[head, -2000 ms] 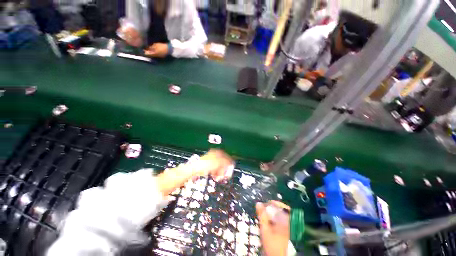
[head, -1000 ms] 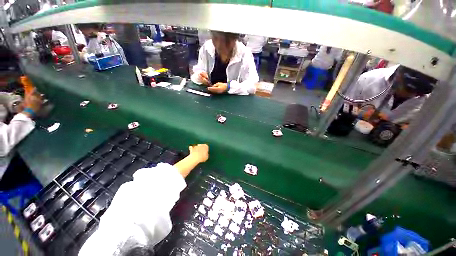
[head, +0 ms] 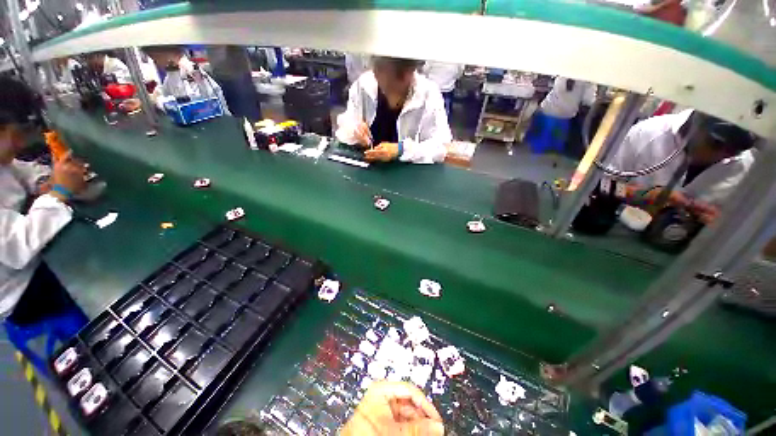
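A hand, apparently my left hand (head: 391, 412), shows at the bottom edge, cut off and blurred, over the near side of the clear tray (head: 544, 398). Its fingers are bent; whether they hold something cannot be told. No second hand can be made out. White modules (head: 391, 358) lie heaped in the middle of the clear tray, with small red parts (head: 325, 351) at its left. One white module (head: 328, 289) lies between the clear tray and the black tray (head: 200, 315). Another module (head: 430, 288) lies behind the clear tray.
Three modules (head: 80, 382) sit in the black tray's left pockets. Spaced modules (head: 382, 203) lie on the green belt (head: 289, 204). A slanting metal post (head: 655, 294) and a blue box (head: 704, 415) are at right. People in white coats (head: 417, 111) work across the belt and at left.
My left arm has drawn back from the belt side; its sleeve is out of view and a hand shows at the bottom. A module now shows where the reaching hand was.
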